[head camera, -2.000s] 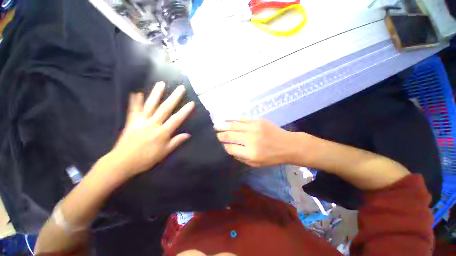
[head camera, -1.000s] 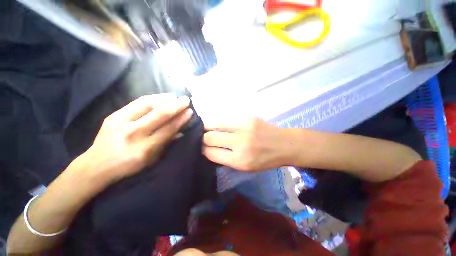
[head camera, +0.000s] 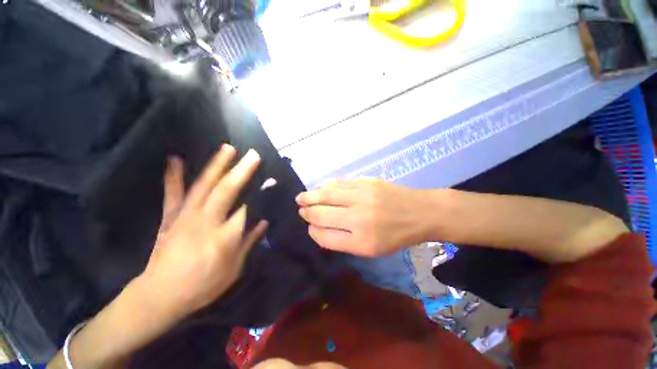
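Note:
A black garment piece (head camera: 79, 194) lies left of and below the needle area and hangs over the table's front edge. Its straight right edge runs from the presser foot area (head camera: 229, 78) down to my right hand. My left hand (head camera: 202, 241) lies on the cloth with its fingers spread, holding nothing. My right hand (head camera: 360, 216) pinches the cloth's right edge between thumb and fingers at the table's front edge. A small pale spot (head camera: 269, 183) shows on the cloth between my hands. The needle tip cannot be made out.
Scissors with a yellow loop (head camera: 425, 32) lie at the top of the white table (head camera: 346, 86). A ruler scale (head camera: 461, 137) runs along its front edge. A small dark framed block (head camera: 612, 47) sits far right. A blue basket (head camera: 634, 158) stands beyond the right edge.
My left hand has gone from fingers together at the cloth's edge to spread flat, lower down. My right hand stays at the edge, slightly lower. The pale spot now shows.

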